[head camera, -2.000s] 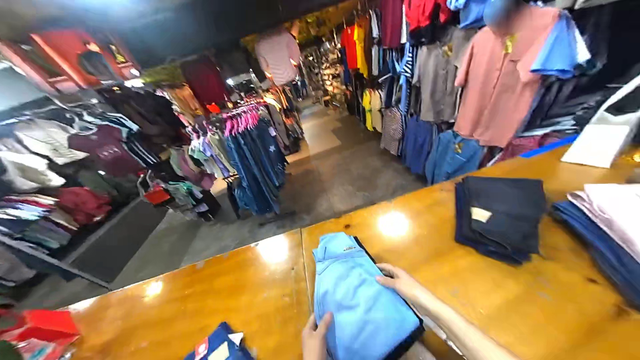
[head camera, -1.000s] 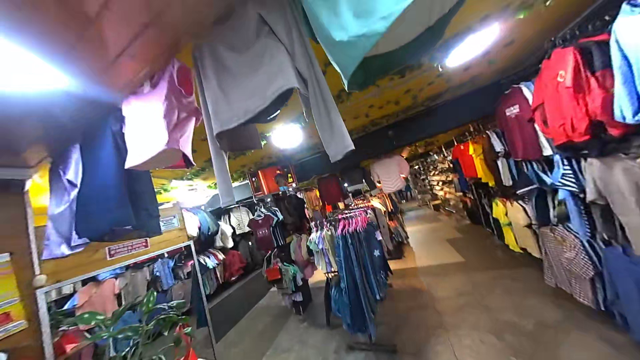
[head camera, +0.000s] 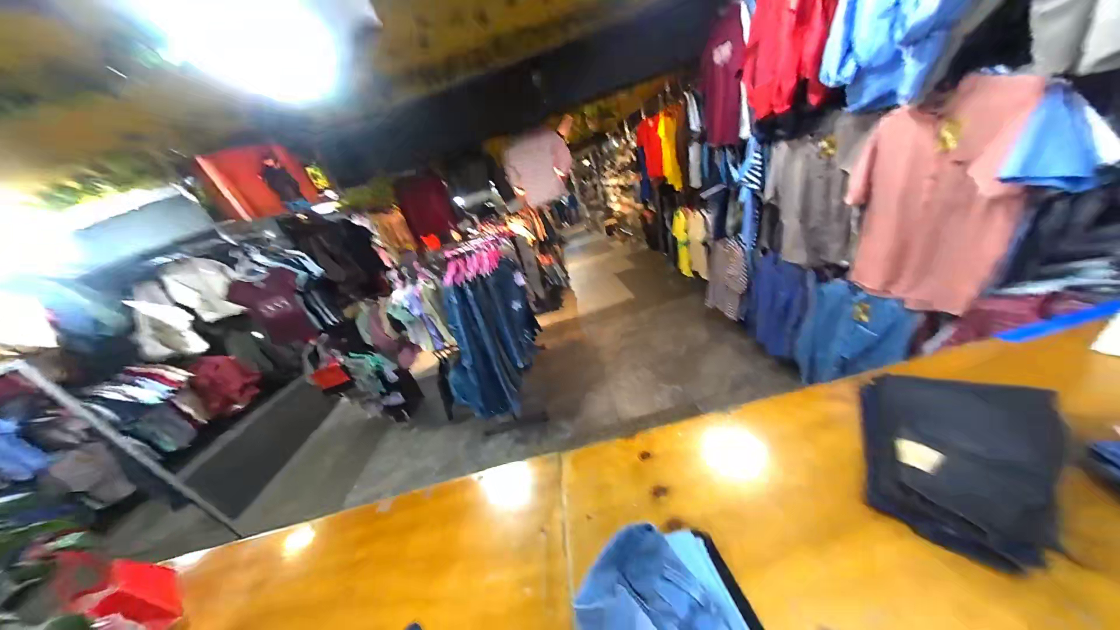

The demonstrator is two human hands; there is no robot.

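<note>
Neither of my hands shows in the head view now. At the bottom edge, right of the middle, part of a blue denim garment [head camera: 643, 582] lies on the varnished wooden counter [head camera: 394, 551]. Beneath and beside it show a light blue layer [head camera: 700, 564] and a dark edge; the lower part is cut off by the frame. Whether a hand touches it cannot be seen. To the right rests a folded stack of dark trousers [head camera: 971, 464] with a pale tag on top.
A red object [head camera: 131, 591] sits at the counter's left end. Beyond the counter stand a rack of jeans on pink hangers [head camera: 486, 341] and racks of clothes at left. Shirts, including a pink one [head camera: 945, 201], hang at right. A grey floor aisle [head camera: 612, 350] runs between.
The view swung up and came back down. Two seconds ago both hands were on the light blue folded garment; now they are out of view, and a medium-blue denim piece shows over the light blue.
</note>
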